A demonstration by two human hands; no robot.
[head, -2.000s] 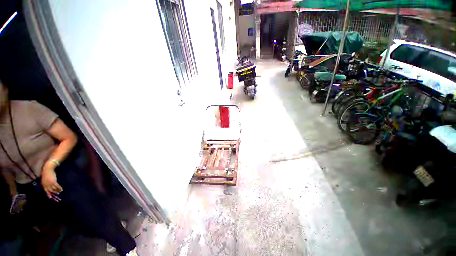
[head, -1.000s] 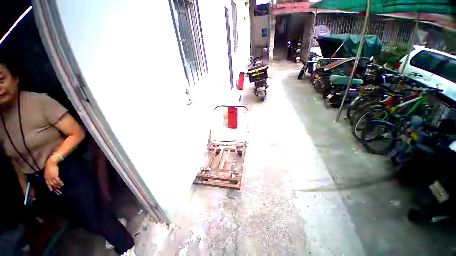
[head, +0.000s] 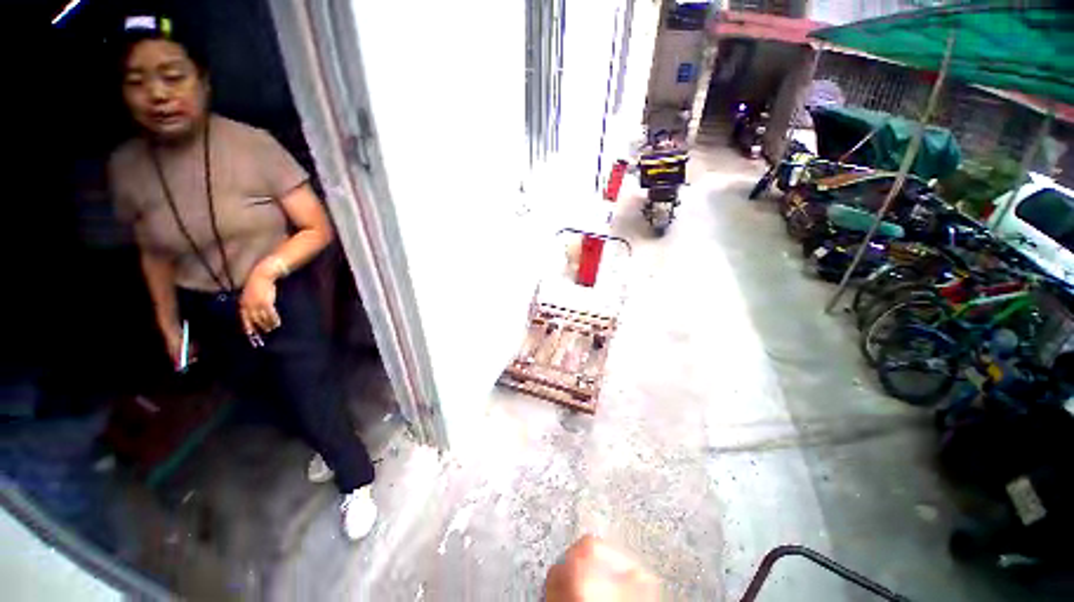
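My right hand (head: 601,572) shows small and blurred at the bottom edge, right of centre. It is cut off, and its fingers and any held item cannot be made out. My left hand is not in view. Nearest in front, a person in a beige top (head: 218,200) stands in the dark doorway at the left, wearing a long dark lanyard. The person holds a thin pale flat object, like a smartphone (head: 184,343), low in one hand. The person's other forearm is bent at the waist.
A grey door frame (head: 375,223) borders the white wall. A slatted trolley (head: 561,362) stands by the wall, with a red block behind. A dark tubular handle (head: 803,553) rises at bottom right. A scooter (head: 662,182) stands farther off; bicycles (head: 925,335) line the right under a green canopy (head: 966,45).
The view has swung left, bringing the person's face and whole body into view. My hand and the dark handle have appeared at the bottom. The slatted trolley has not visibly moved on the ground.
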